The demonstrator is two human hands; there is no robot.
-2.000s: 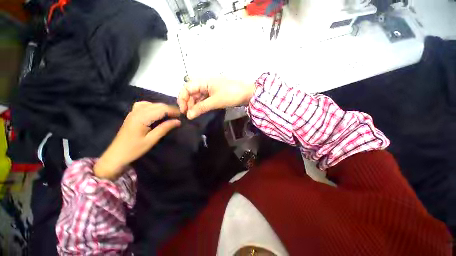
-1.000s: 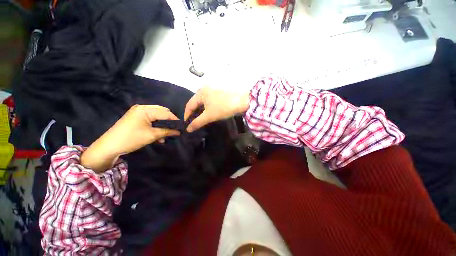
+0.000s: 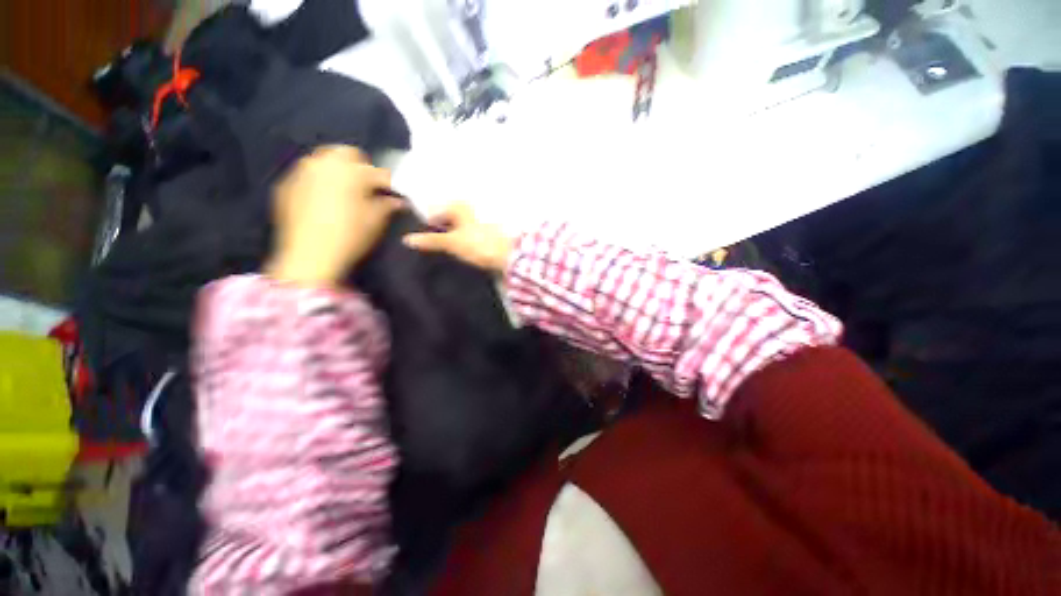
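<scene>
A black garment [image 3: 465, 338] lies over the wearer's lap and rises to both hands at the front edge of the white machine bed [image 3: 582, 163]. My left hand [image 3: 332, 210] is blurred and grips the black cloth with its fingertips. My right hand [image 3: 465, 235] pinches the cloth close beside it, fingers pointing left. The needle area of the sewing machine [image 3: 477, 93] lies just beyond the hands. The exact part of the garment between the fingertips is too blurred to tell.
Black cloth [image 3: 186, 245] is heaped at left, with an orange-red tie [image 3: 175, 93]. A yellow basket [image 3: 33, 408] stands at far left. A red item [image 3: 605, 54] and dark snips [image 3: 645, 87] lie on the machine bed. More dark cloth [image 3: 942, 279] is at right.
My left hand has moved up and forward, towards the needle area, lifting the black cloth. My right hand stays close to it, slightly further forward. The view has shifted.
</scene>
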